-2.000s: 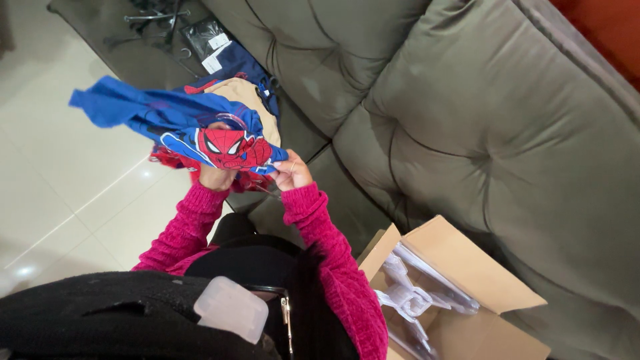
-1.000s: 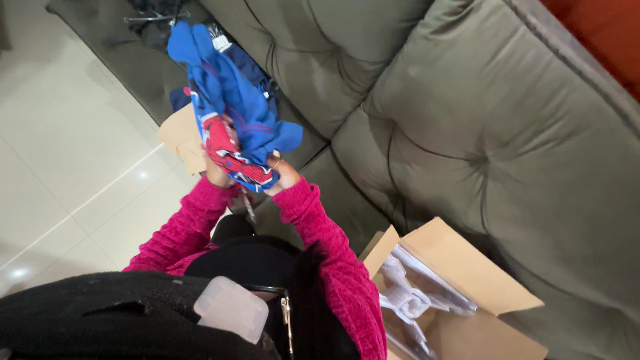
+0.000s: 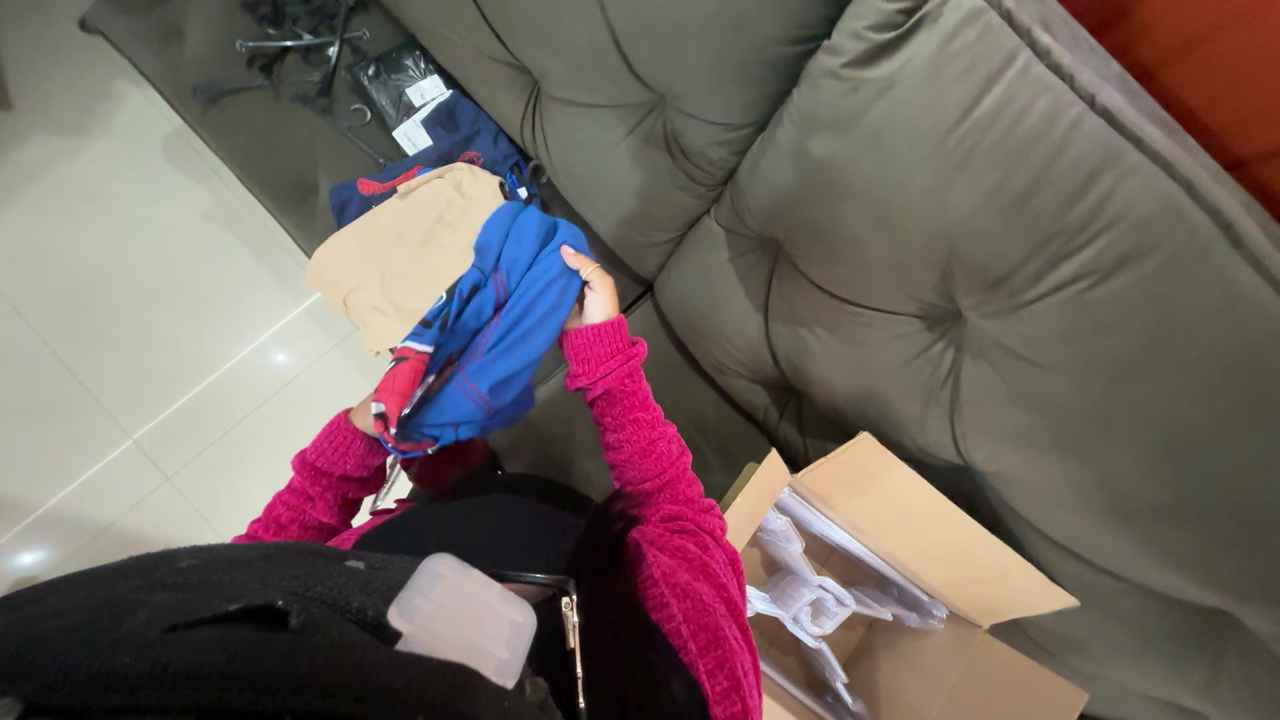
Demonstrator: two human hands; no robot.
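A blue garment with a red Spider-Man print is bunched between my hands. My right hand grips its upper right edge, thumb on top. At its lower left, my left hand holds the red printed part; its fingers are mostly hidden by the cloth. Just beyond lies a beige garment, partly covered by the blue one. Under and behind that is a navy garment with red on it, on the sofa seat.
Black hangers and a black item in clear plastic lie at the sofa's far end. An open cardboard box with clear plastic hangers stands at lower right, by the tufted grey sofa backrest. Glossy floor tiles are at left.
The blue garment has been turned about and bunched up, and now hangs lower, closer to my body. My right hand has shifted from its red printed part to a blue edge.
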